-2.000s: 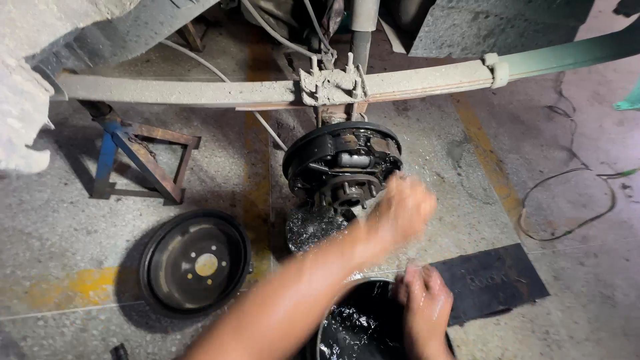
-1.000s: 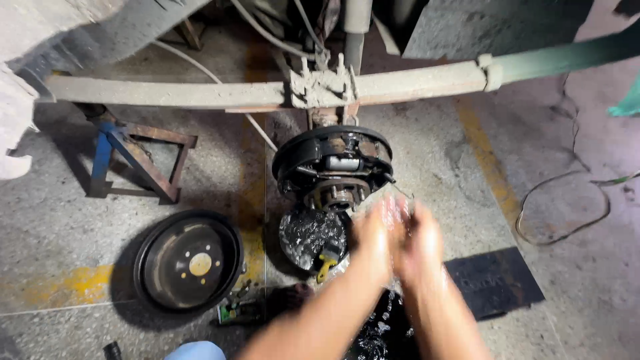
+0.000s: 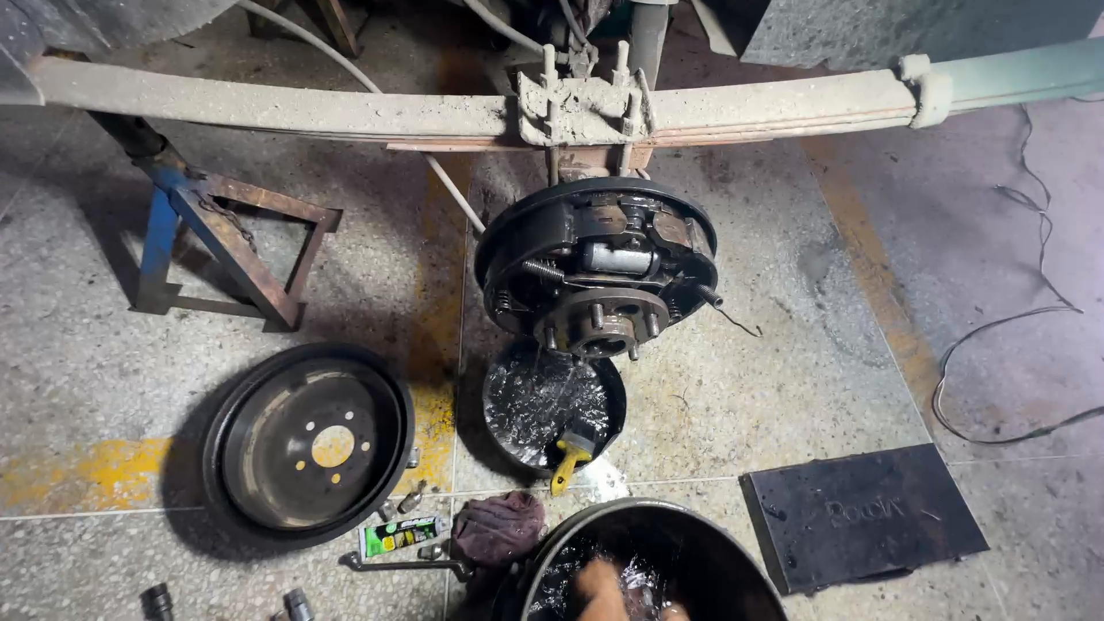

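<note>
Both of my hands are down in a dark bucket (image 3: 733, 552) of liquid at the bottom edge. My left hand (image 3: 601, 591) is blurred, and only a sliver of my right hand (image 3: 674, 612) shows; whether they hold anything is hidden. Ahead of them, the drum brake assembly (image 3: 595, 250) is exposed, with its wheel cylinder (image 3: 619, 259) and wheel hub (image 3: 601, 321) visible. Under the hub a round pan (image 3: 617, 392) contains dark liquid, and a yellow-handled paintbrush (image 3: 566, 466) leans on its near rim. The removed brake drum (image 3: 309, 447) lies on the floor to the left.
A leaf spring (image 3: 302, 108) crosses above. A jack stand (image 3: 228, 241) is at the left. Near the bucket lie a crumpled rag (image 3: 498, 528), a tube (image 3: 401, 536), a wrench (image 3: 410, 566) and sockets (image 3: 297, 605). A black case (image 3: 867, 517) and cable (image 3: 949, 354) are at the right.
My hands were together above the bucket's area one second ago and have moved down into the bucket. Two seconds ago one hand was beside the hub.
</note>
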